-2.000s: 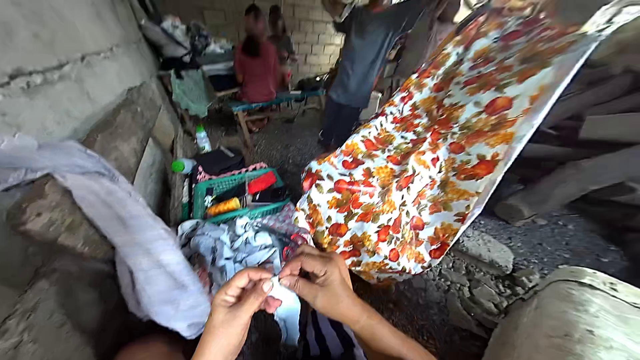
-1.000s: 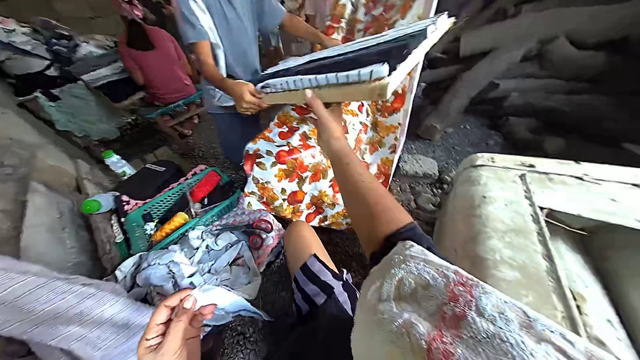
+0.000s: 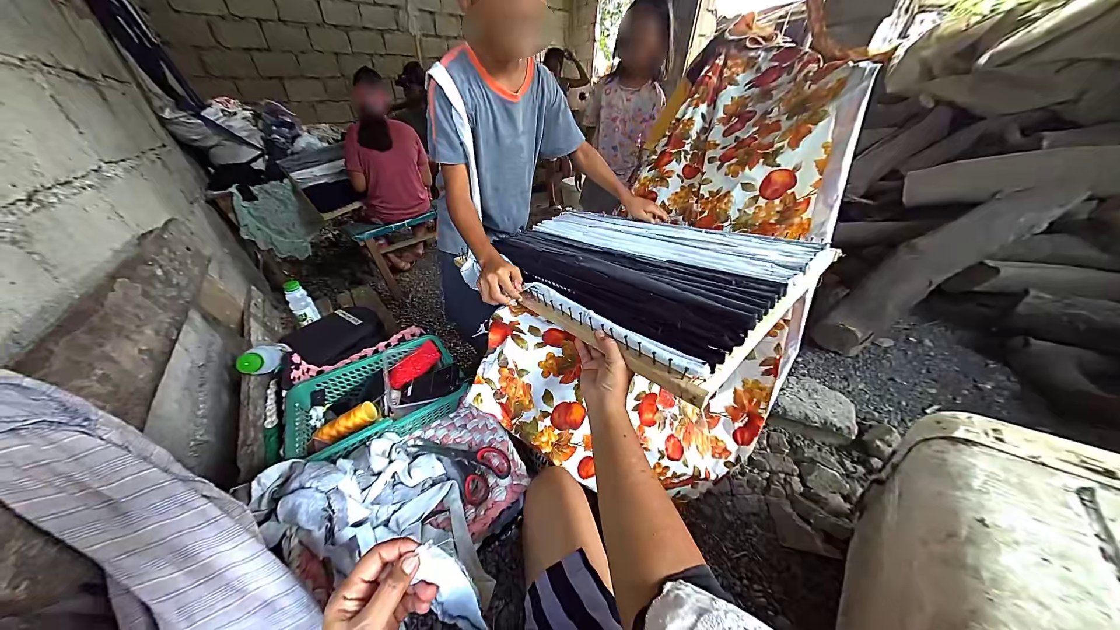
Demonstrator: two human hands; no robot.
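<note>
My left hand (image 3: 385, 586) pinches a pale cloth strip (image 3: 442, 577) between thumb and fingers at the bottom centre. With my right hand (image 3: 604, 372) I grip the near edge of a wooden frame (image 3: 630, 359) lined with nails. Black fabric strips (image 3: 639, 293) and light ones (image 3: 691, 241) are stretched across this frame. Another person in a blue shirt (image 3: 507, 131) holds its far side with both hands. Below my left hand's level of reach, toward the basket, lies a heap of light cloth strips (image 3: 367, 494), with red-handled scissors (image 3: 481, 477) beside it.
A green plastic basket (image 3: 302, 411) holds yellow thread (image 3: 346, 423) and a red bundle (image 3: 414, 364). Floral cloth (image 3: 560, 402) hangs behind and below the frame. A pale, worn container (image 3: 989, 525) stands at right, before stacked logs (image 3: 989, 254). Several people are farther back.
Two seconds ago both my hands were together at the pale cloth. My right hand has since moved out to the frame, which now lies tilted with its strips showing. The view has shifted.
</note>
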